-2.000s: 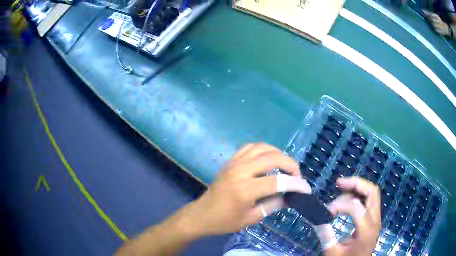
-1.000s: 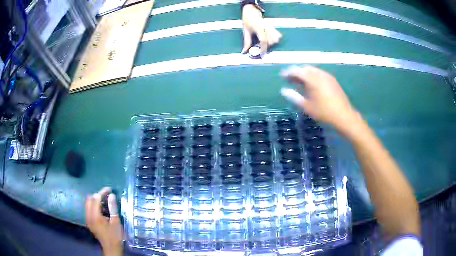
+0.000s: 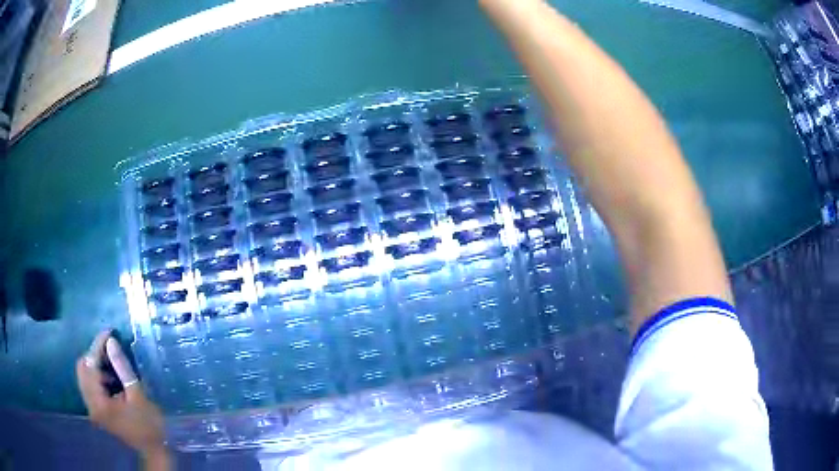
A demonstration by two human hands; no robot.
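The clear blister tray [image 3: 368, 317] lies in front of me. Black round units [image 3: 396, 178] stand on edge in the pockets of its far part; the pockets nearer me hold none. My left hand [image 3: 120, 391] is at the tray's near left corner, with whitish finger cots, its fingers curled around a small dark piece, likely a round unit. A plain black round pad [image 3: 40, 294] lies on the bench beyond my left hand. My right arm reaches over the tray's right side to the far edge of the picture; the right hand itself is cut off.
Flat cardboard sheets [image 3: 60, 60] with a white label lie at the far left. A white strip [image 3: 202, 29] crosses the green mat behind the tray. Stacked trays [image 3: 814, 97] stand at the right edge. The bench's near edge curves below the tray.
My view has turned down towards the tray. My right hand has reached forward, out of the picture. The other person's hand is no longer in view. My left hand stays by the tray's left side.
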